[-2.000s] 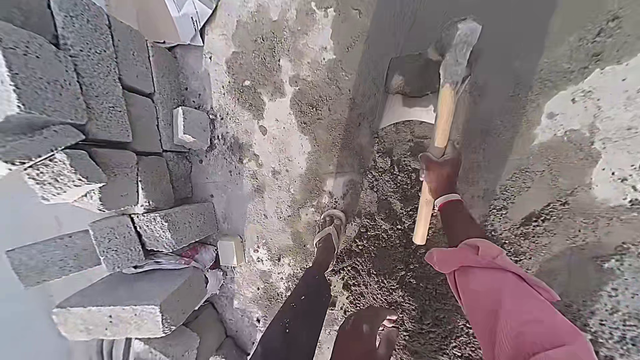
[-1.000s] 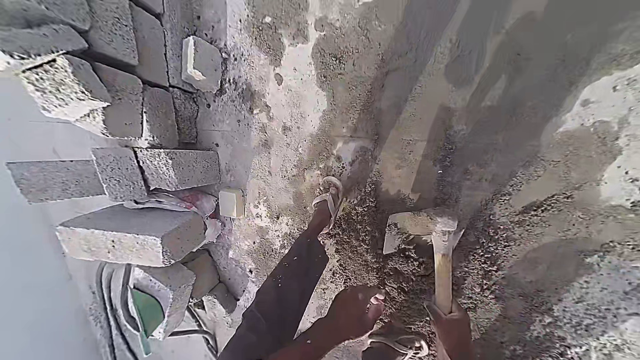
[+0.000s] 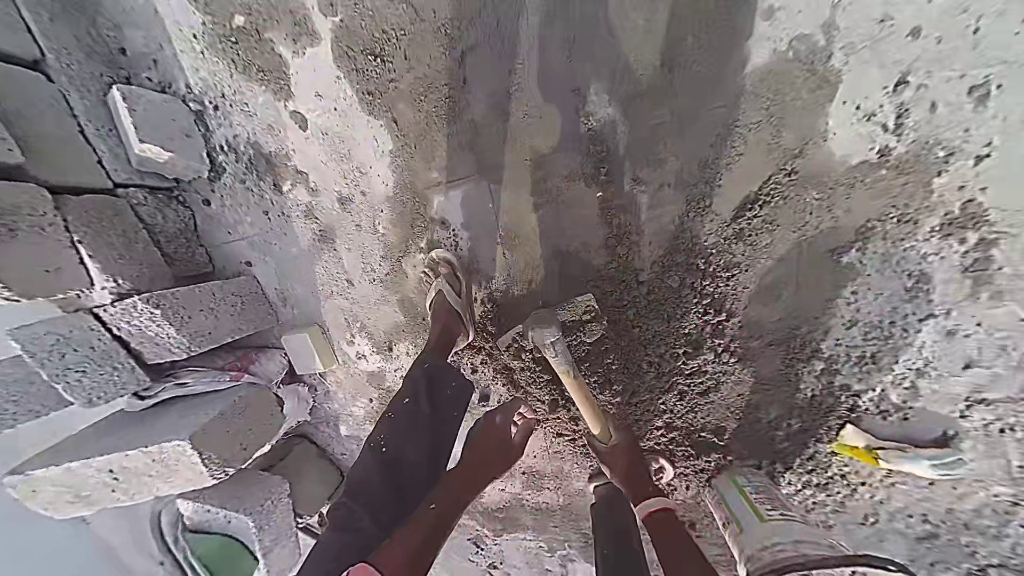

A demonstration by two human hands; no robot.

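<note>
My right hand (image 3: 622, 460), with a pale band at its wrist, is closed round the wooden handle of a hoe (image 3: 582, 392). The hoe's metal head rests against loose, dark grey mortar or wet sand (image 3: 664, 352) spread over the floor. My left hand (image 3: 500, 436) hangs to the left of the handle with curled fingers and holds nothing that shows. My foot in a flip-flop (image 3: 450, 300) stands at the left edge of the loose material.
Concrete blocks (image 3: 188, 316) are stacked along the left side, with a small pale block (image 3: 310, 350) beside them. A white bucket (image 3: 768, 520) lies at the lower right. Near it is a crumpled white and yellow wrapper (image 3: 904, 450). A hose (image 3: 164, 528) curves at the lower left.
The hoe was held out farther ahead two seconds ago, then was drawn back close to my feet. My left hand has come in nearer the handle. The bucket and wrapper have come into view.
</note>
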